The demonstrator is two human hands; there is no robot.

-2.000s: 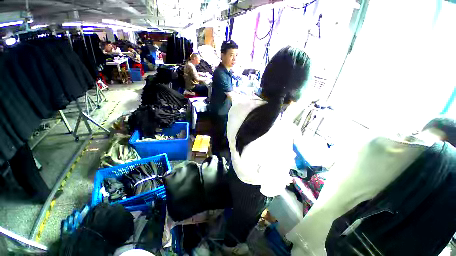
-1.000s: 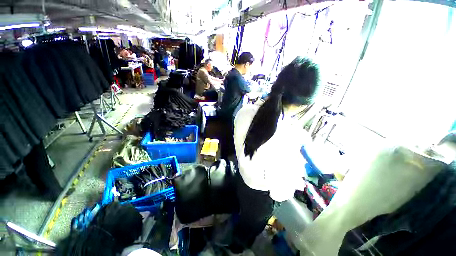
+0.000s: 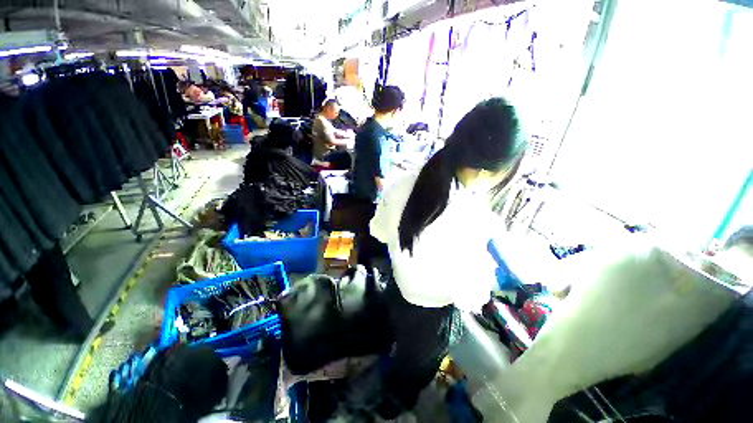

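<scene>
Neither of my hands can be made out. At the lower right, nearest to me, a large pale cloth-like surface (image 3: 615, 310) slopes down towards the bottom edge. Dark cloth (image 3: 685, 376) lies at the lower right corner, cut off by the picture's edge. Thin light lines cross its left part. A small greyish blurred shape (image 3: 735, 252) shows at the right edge; I cannot tell what it is.
A person in white (image 3: 429, 240) stands close ahead, head bent. Blue crates (image 3: 272, 252) with dark bundles, draped dark cloth (image 3: 310, 318) and a yellow-orange stool (image 3: 339, 248) are on the left. Hanging dark garments (image 3: 78, 149) line the far left. Other people are further back.
The dark cloth at the lower right has dropped lower and uncovered more of the pale surface. The person in white has bent the head forward. The view has shifted slightly.
</scene>
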